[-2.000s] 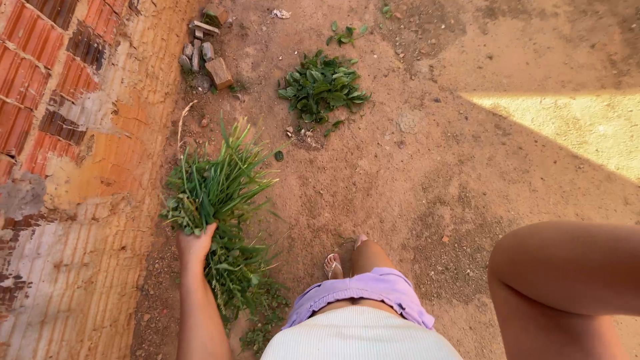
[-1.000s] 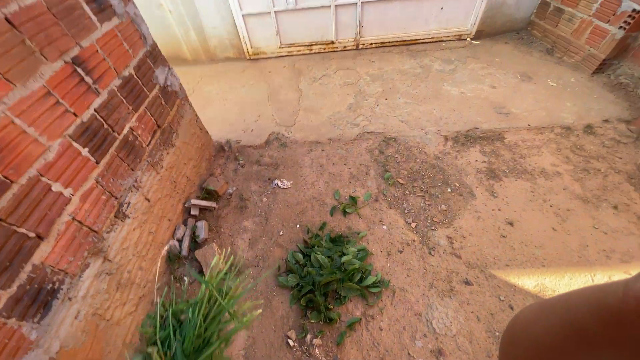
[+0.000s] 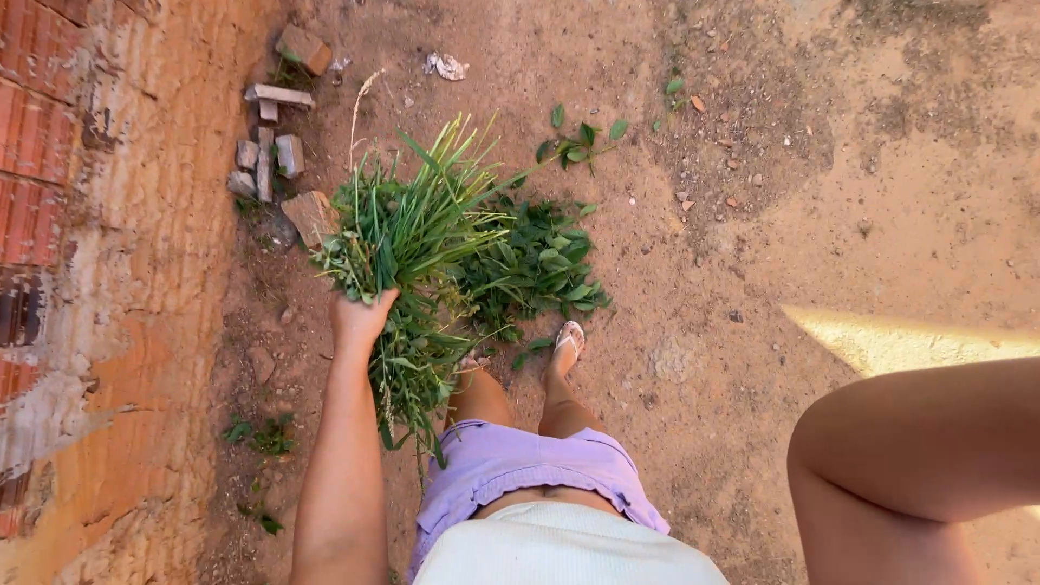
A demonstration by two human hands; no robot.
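My left hand (image 3: 361, 318) is closed around a bundle of long green grass and leafy stems (image 3: 406, 236), held out at the left of my body. The stems hang past the hand down toward my purple shorts. Behind and to the right of the bundle, a pile of green leaves (image 3: 544, 264) lies on the dirt just ahead of my feet. A small leafy sprig (image 3: 578, 149) is on the ground beyond it. My right arm is bent at the right edge, and its hand is out of the frame.
A wall of brick and rough mortar (image 3: 154, 268) runs along the left. Broken brick and wood pieces (image 3: 266, 162) lie at its foot, with a larger brick chunk (image 3: 309, 218) nearer the bundle. Crumpled litter (image 3: 446, 67) sits ahead. Small stones dot the dirt to the right.
The view tilted up, then back down. My feet are now close to the leaf pile, which lay farther ahead two seconds ago. The bundle now overlaps the pile in view, still in my left hand.
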